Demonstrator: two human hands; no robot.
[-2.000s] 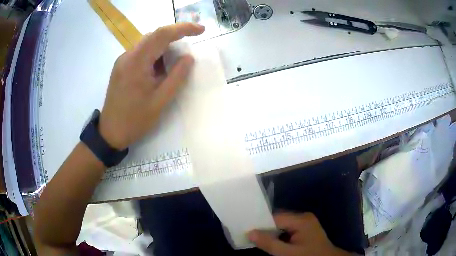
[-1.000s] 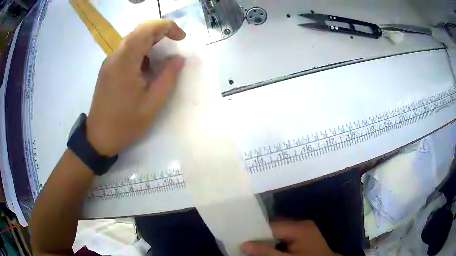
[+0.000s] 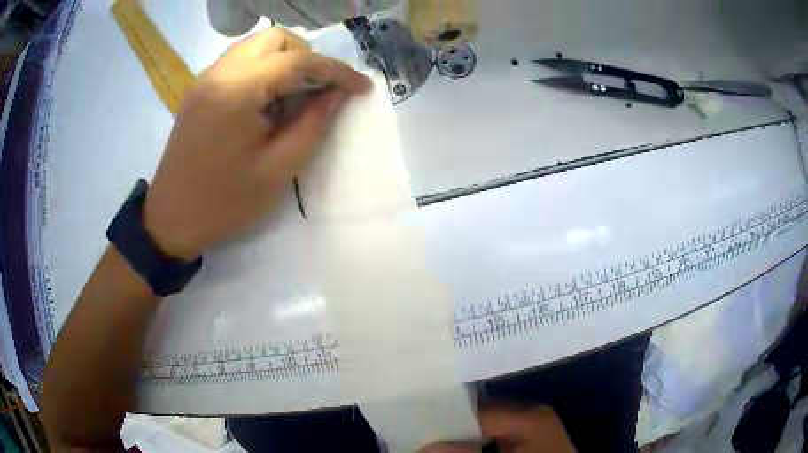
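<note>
A white fabric strip (image 3: 383,292) runs from beside the needle plate (image 3: 399,57) down over the table's front edge. My left hand (image 3: 257,133), with a dark band on the wrist, is at the strip's upper end, thumb and fingertips together on its left side near the presser foot. My right hand (image 3: 514,429) is partly cut off by the bottom edge and holds the strip's lower end below the table edge. The machine head (image 3: 372,11) shows at the top.
Black thread snips (image 3: 611,81) lie right of the needle plate, with a thin metal tool (image 3: 731,88) beside them. A yellow strip (image 3: 152,55) lies at upper left. A printed scale follows the table's front edge (image 3: 549,364). Loose white fabric (image 3: 709,345) hangs at lower right.
The view has shifted, showing more of the machine head. My left thumb and fingertips have closed together on the strip. My right hand still holds the lower end.
</note>
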